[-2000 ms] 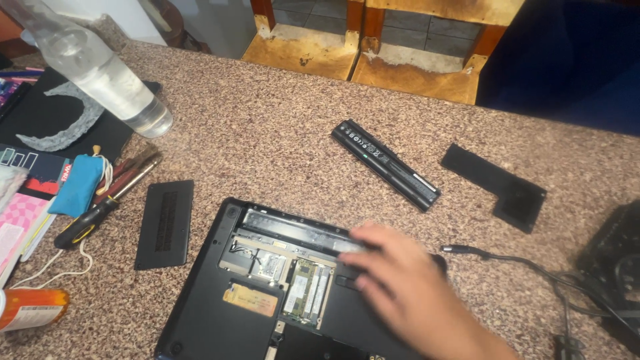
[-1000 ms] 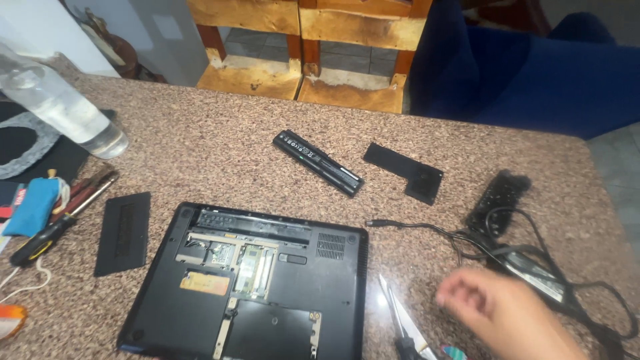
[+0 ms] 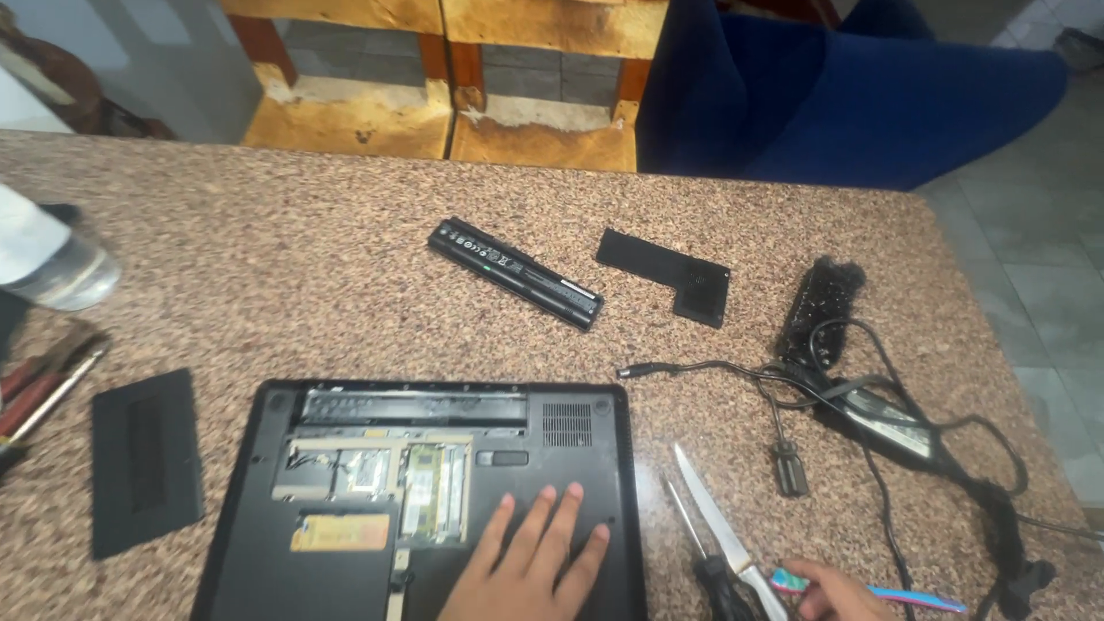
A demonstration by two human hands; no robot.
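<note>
A black laptop point(image 3: 345, 586) lies bottom side up, its battery bay and RAM modules point(image 3: 435, 492) exposed. Flat on its underside, fingers spread, rests my left hand point(image 3: 535, 561), right of the RAM. My right hand point(image 3: 832, 595), partly cut off by the lower edge, is at a blue and pink toothbrush point(image 3: 914, 597); whether its fingers grip it is unclear. Beside that hand lie a serrated knife point(image 3: 716, 517) and a thin-shafted screwdriver point(image 3: 690, 522). Beyond the laptop are a laptop battery point(image 3: 517, 274) and an L-shaped black cover point(image 3: 668, 274).
A rectangular black cover point(image 3: 147, 461) and red-handled pliers point(image 3: 39, 379) lie at left, near a clear bottle point(image 3: 65, 267). At right are a tangled power adapter point(image 3: 888, 418) with cables and a dark brush-like object point(image 3: 819, 310). Wooden chairs point(image 3: 362, 112) stand past the table's far edge.
My left hand now lies on the laptop, where no hand was one second ago. The right hand has come down to the toothbrush. Earlier, a hand was over the laptop's upper part. The view has shifted.
</note>
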